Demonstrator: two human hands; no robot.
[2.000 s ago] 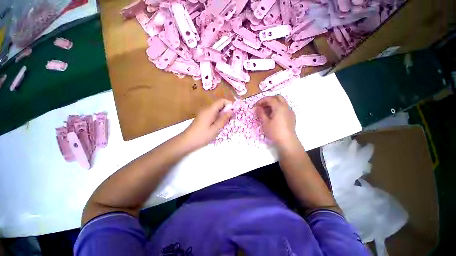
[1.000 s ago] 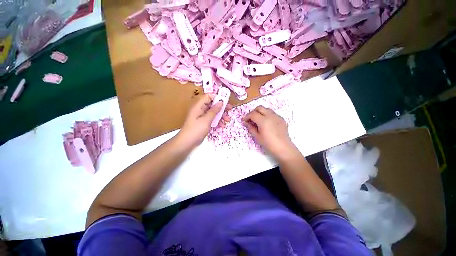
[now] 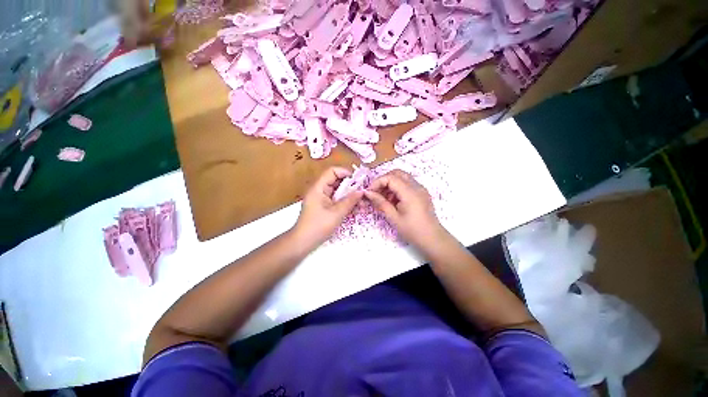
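Observation:
My left hand (image 3: 324, 208) holds a pink part (image 3: 357, 180) over the front edge of the brown board. My right hand (image 3: 405, 205) meets it there, its thumb and fingertips pinched together at the part's near end; whether it grips the part or a tiny bit is too small to tell. Tiny pink bits (image 3: 366, 228) lie scattered on the white sheet (image 3: 497, 178) under and around both hands. A large pile of pink parts (image 3: 341, 70) lies on the brown board (image 3: 221, 167) ahead. A fanned bunch of parts (image 3: 141, 239) lies on the sheet at left.
Separate pink pieces (image 3: 71, 154) lie on the green surface (image 3: 116, 143) at far left. A clear plastic bag (image 3: 62, 74) is at upper left, near a blurred hand (image 3: 140, 22) of another person. An open cardboard box (image 3: 660, 264) with white plastic bags (image 3: 578, 302) stands at right.
My right hand has moved left to meet my left hand at the pink part, which is now more hidden by fingers. Another person's blurred hand has appeared at upper left. The view has shifted slightly.

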